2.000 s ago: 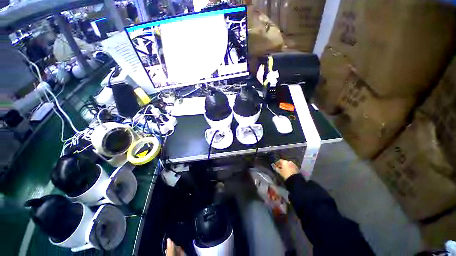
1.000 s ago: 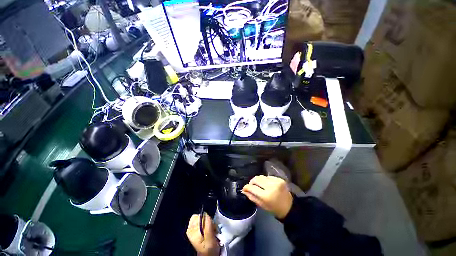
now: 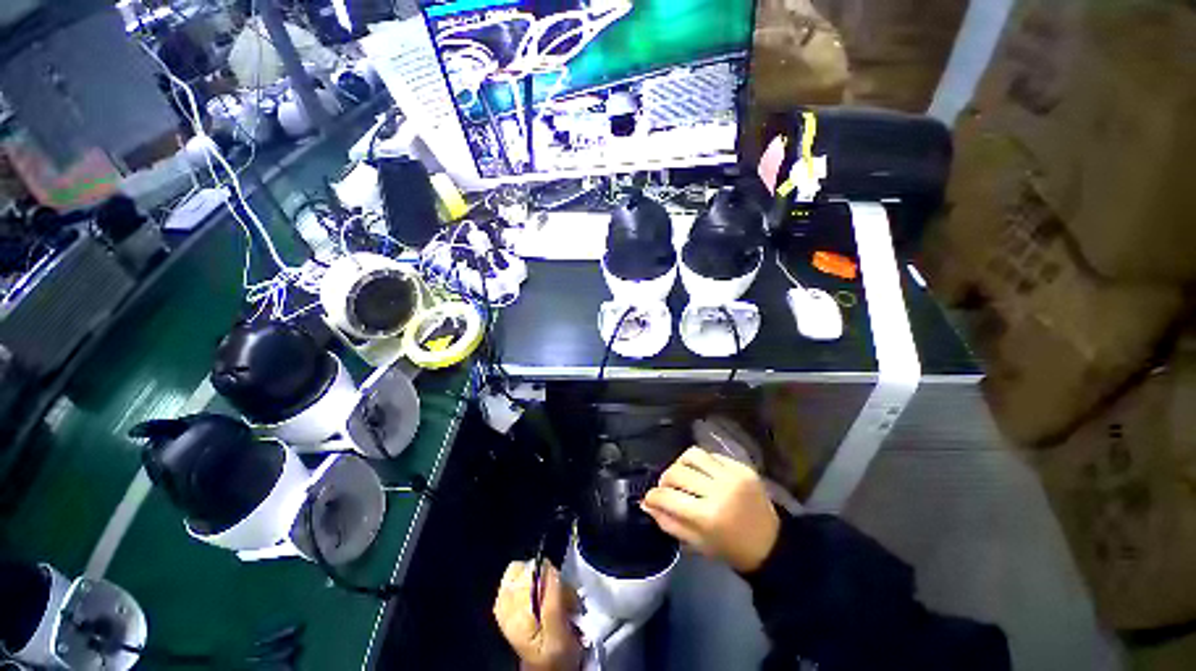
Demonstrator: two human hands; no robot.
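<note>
A PTZ dome camera (image 3: 622, 564) with a black head and white body is in front of me, below the bench's front edge. My right hand (image 3: 712, 509) is at the right side of its black head, fingertips bent together against it; whether they pinch something small is hidden. My left hand (image 3: 538, 616) is at the left of the white body, with a black cable (image 3: 539, 572) between thumb and fingers. The monitor (image 3: 597, 92) shows white cables and a green surface. The camera's foot is hidden low in the picture.
Two dome cameras (image 3: 639, 262) stand on the black bench (image 3: 558, 328), with a mouse (image 3: 815, 313) at their right. More cameras (image 3: 234, 479) lie on the green bench at left, near a yellow tape roll (image 3: 443, 334) and tangled cables. Brown cartons (image 3: 1089, 262) stand at right.
My right hand has come from the bench edge onto the camera's head. My left hand has risen into view with the cable. The view has shifted, and the monitor picture has changed.
</note>
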